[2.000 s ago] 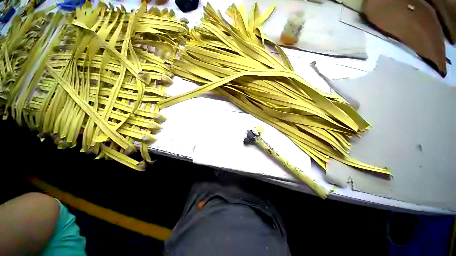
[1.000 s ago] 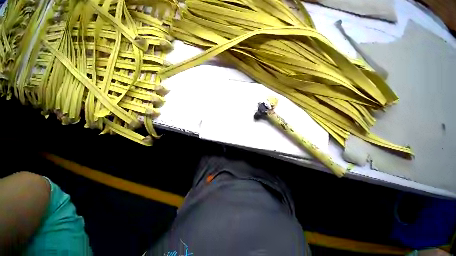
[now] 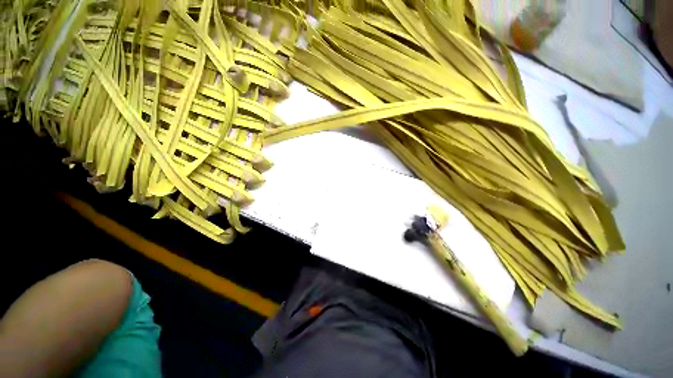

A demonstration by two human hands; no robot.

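Neither of my hands is in view. The glue brush (image 3: 476, 284), a thick pale-yellow stick with a dark clotted head, lies on the white work board (image 3: 369, 214), its handle end at the table's near edge. To its right is the loose strap pile (image 3: 472, 148), a fanned yellow bundle. The crossed strap stack (image 3: 155, 103) lies at the left, with blunt ends toward the near edge. One yellow strap (image 3: 384, 112) runs from the pile to the stack's right side.
A grey sheet (image 3: 634, 221) lies at the right. A blurred small bottle (image 3: 535, 29) with amber contents stands beyond the pile. A bare bent limb (image 3: 70, 314) beside teal cloth is at lower left; whose is unclear. Grey-clothed lap (image 3: 339, 332) below. Yellow floor line (image 3: 162, 255).
The camera view has shifted and tilted. The teal and skin patch seen at the lower right one second ago is out of view. The brush, pile and stack keep their places on the table.
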